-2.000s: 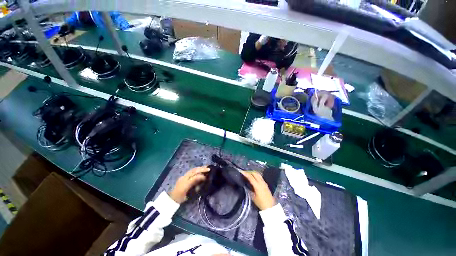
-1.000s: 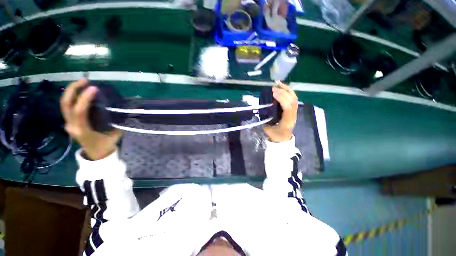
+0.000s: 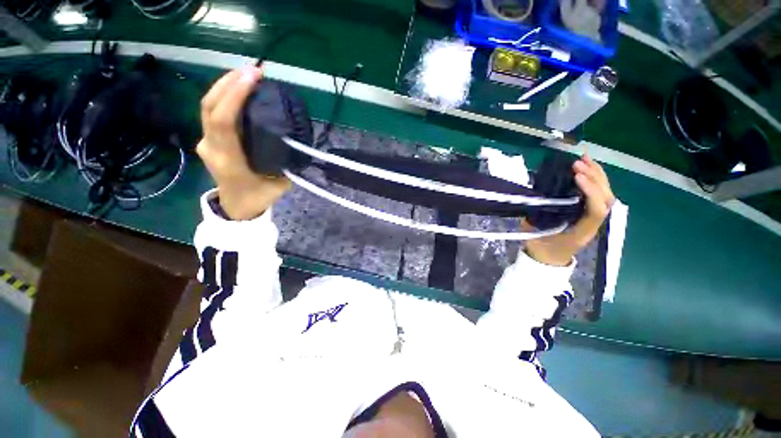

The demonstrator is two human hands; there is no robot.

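Observation:
A black headset is held raised above the dark work mat (image 3: 342,231), its two silver-grey headband hoops (image 3: 411,224) spanning between my hands. The black inner headband strap (image 3: 402,181) runs behind the hoops. My left hand (image 3: 231,141) grips the left ear cup (image 3: 276,128). My right hand (image 3: 582,210) grips the right ear cup (image 3: 557,184), its fingers partly hidden behind the cup. A thin black cord or boom (image 3: 341,98) shows beyond the left cup. A white cloth or tissue (image 3: 505,164) lies on the mat behind the strap.
Headsets with tangled cables (image 3: 111,137) lie heaped at left. Beyond the mat are a white fluffy wad (image 3: 444,73), a small yellow item (image 3: 514,66), a white stick (image 3: 543,85), a bottle (image 3: 582,101) and a blue tray (image 3: 548,47). More headsets lie on the conveyor. A brown box (image 3: 103,316) stands below left.
The headset was low over the mat, then was lifted and its cups spread apart by both hands. Since the last earlier frame the view has shifted, and the headset tilts down toward the right.

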